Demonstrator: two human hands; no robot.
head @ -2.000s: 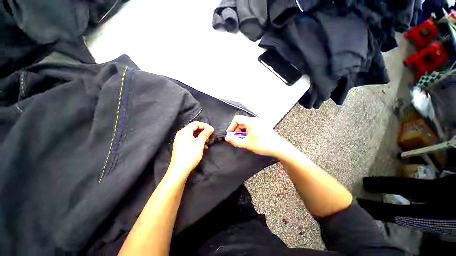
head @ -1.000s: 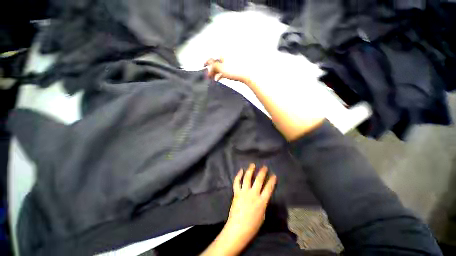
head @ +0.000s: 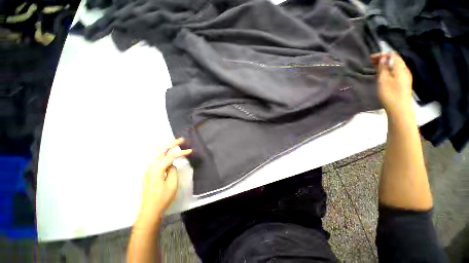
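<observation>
A dark grey knit garment (head: 247,138) lies spread and wrinkled on the white tabletop (head: 103,154), with pale and yellowish stitch lines across it and a pale edge along its near side. My left hand (head: 167,172) is at the garment's left edge, fingers slightly apart; whether the fingertips pinch the cloth is unclear. My right hand (head: 392,79) is closed at the garment's right end, gripping the cloth there. It is blurred, and any small tool in it cannot be made out.
Dark garments (head: 133,20) lie at the far left side of the table. More dark garments (head: 437,67) hang at the right edge. A blue bin or bag (head: 15,198) stands at the left. Speckled floor (head: 352,200) shows below the table's near edge.
The garment has been turned and shifted, its stitch line now running sideways. My right hand has moved from the far edge to the right; my left hand has moved left.
</observation>
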